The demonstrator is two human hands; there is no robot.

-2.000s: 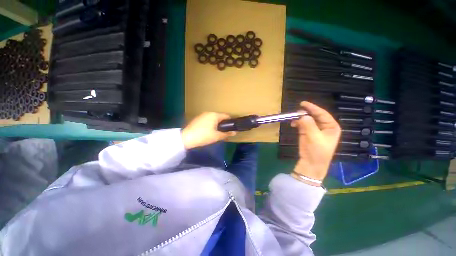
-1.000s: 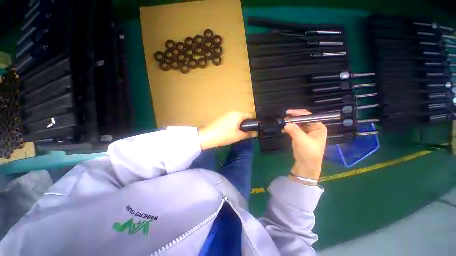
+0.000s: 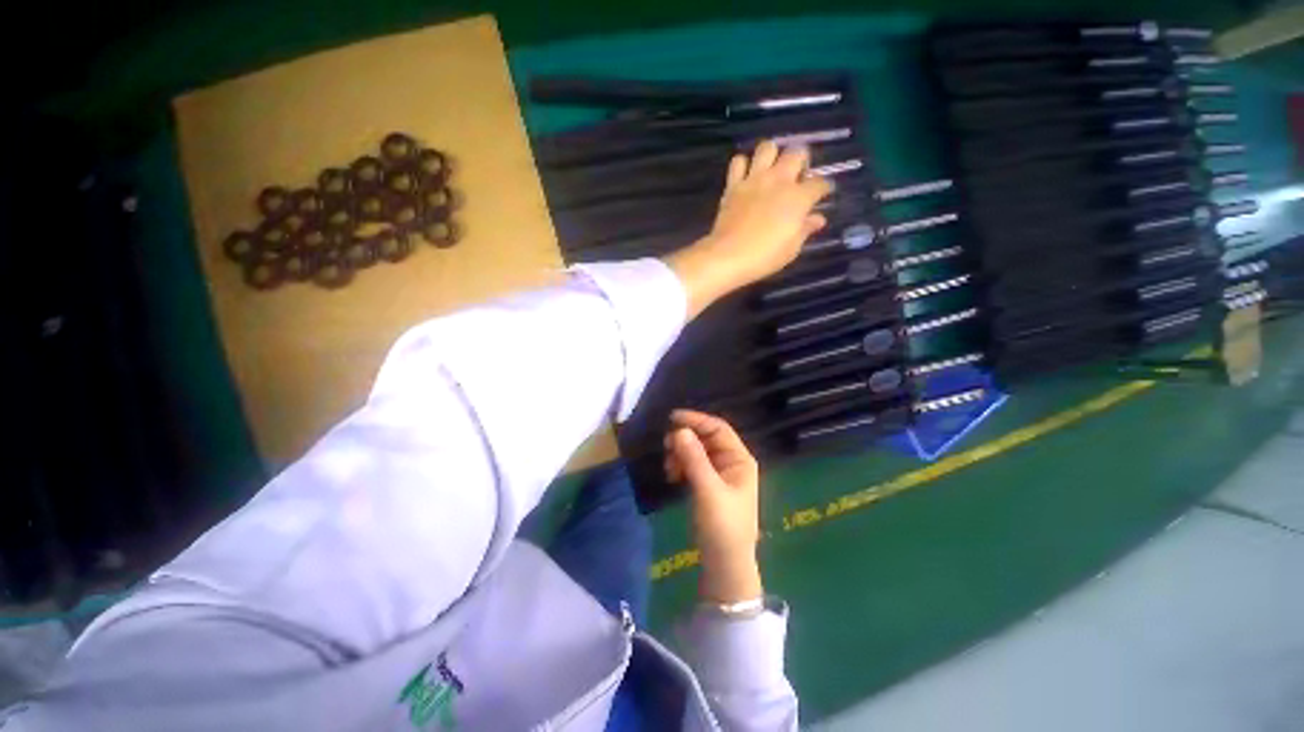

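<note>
My left hand (image 3: 772, 212) is over the slotted black parts tray (image 3: 601, 186), palm down with its fingers apart, among the silver ends of the rod assemblies (image 3: 822, 315). No rod shows lifted in it; whether its fingertips touch one is unclear. My right hand (image 3: 715, 479) is at the tray's near edge, fingers curled and thumb near the index finger. No part shows clearly in it, and the inside of its grip is hidden. A cluster of small dark rings (image 3: 343, 215) lies on the tan board (image 3: 372, 343).
A second black tray (image 3: 1015, 200) with rods stands further right. A blue plastic basket (image 3: 947, 415) is below the right end of the near tray. Dark stacked trays (image 3: 72, 286) are at the far left. A yellow line (image 3: 987, 446) crosses the green floor.
The rod assembly held between both hands is no longer in them. My left hand has reached right over the tray; my right hand has drawn back lower left. The view has turned right.
</note>
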